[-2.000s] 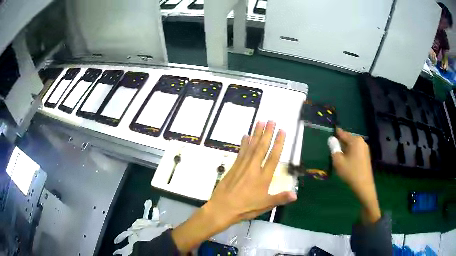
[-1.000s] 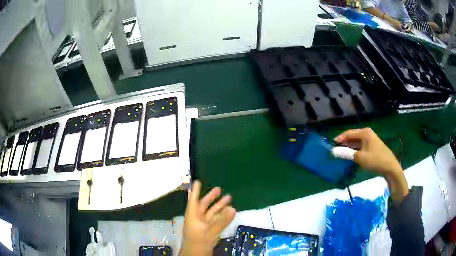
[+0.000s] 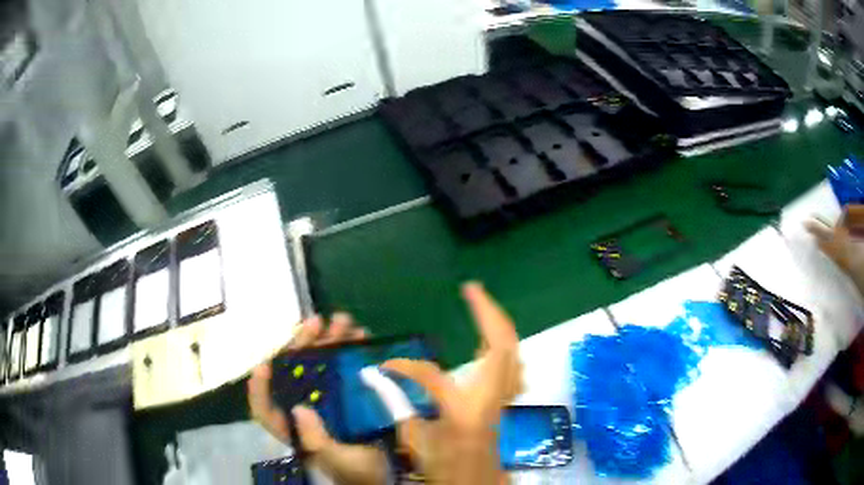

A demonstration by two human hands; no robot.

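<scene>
A black phone middle frame (image 3: 327, 384) with blue film in its window is held low in the centre, its camera end with yellow dots to the left. My left hand (image 3: 322, 436) grips that camera end, fingers behind and thumb in front. My right hand (image 3: 464, 398) is over the film side, with a white finger cot (image 3: 388, 393) on a fingertip against the blue film. The right hand is blurred; whether it pinches the film cannot be told.
A white infeed plate (image 3: 256, 246) at left holds a row of frames. Black trays (image 3: 531, 142) lie behind the green belt (image 3: 379, 275). Crumpled blue film (image 3: 625, 407) and another filmed frame (image 3: 535, 436) lie on the white bench. Another person's hand (image 3: 838, 242) is at right.
The view has swung right. The blue-filmed frame has come from the belt to the centre; my left hand now holds it, and my right hand has moved over its film.
</scene>
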